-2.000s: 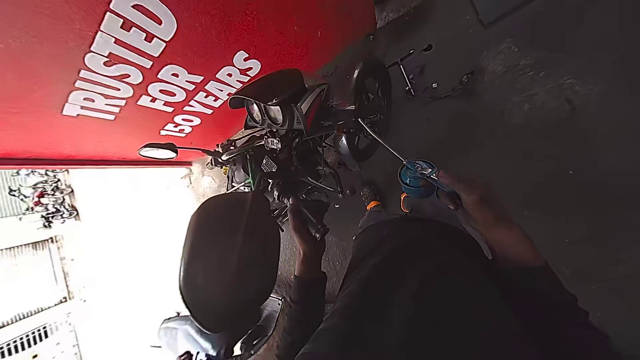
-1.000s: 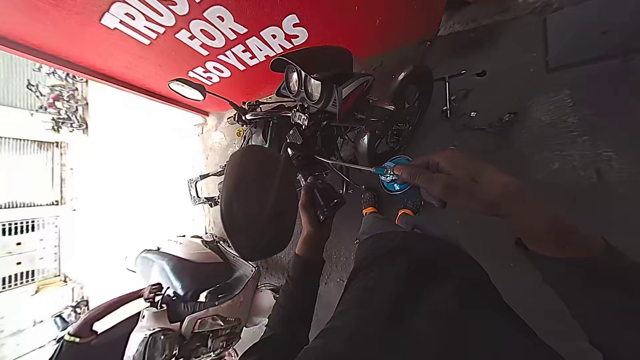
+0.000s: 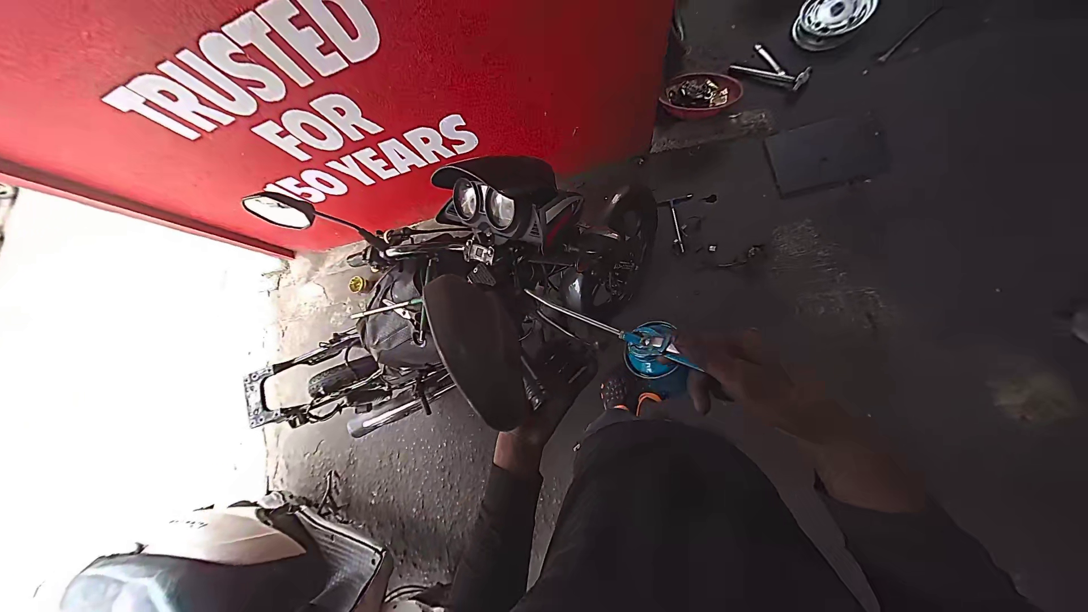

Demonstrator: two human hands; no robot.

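Observation:
A partly stripped motorcycle with twin headlights (image 3: 484, 204) stands beside a red wall. My left hand (image 3: 557, 404) is around the dark handlebar grip (image 3: 532, 387), partly in shadow and behind a large dark oval part (image 3: 472, 353), perhaps a mirror. My right hand (image 3: 731, 365) holds a blue oil can (image 3: 653, 361) by its handle and lever. The can's long thin metal spout (image 3: 578, 314) points left, its tip close to the handlebar area. Where exactly the tip touches, if at all, cannot be told.
A round mirror (image 3: 278, 210) stands out at the left. A light-coloured scooter (image 3: 229, 535) is at lower left. On the floor lie a T-handle tool (image 3: 677, 223), a red bowl of small parts (image 3: 701, 95), metal parts (image 3: 769, 75) and a wheel hub part (image 3: 835, 19).
The spout's tip stays near the handlebar area while my right hand tilts the can differently. My left hand stays at the handlebar. The view has shifted, showing more floor at upper right.

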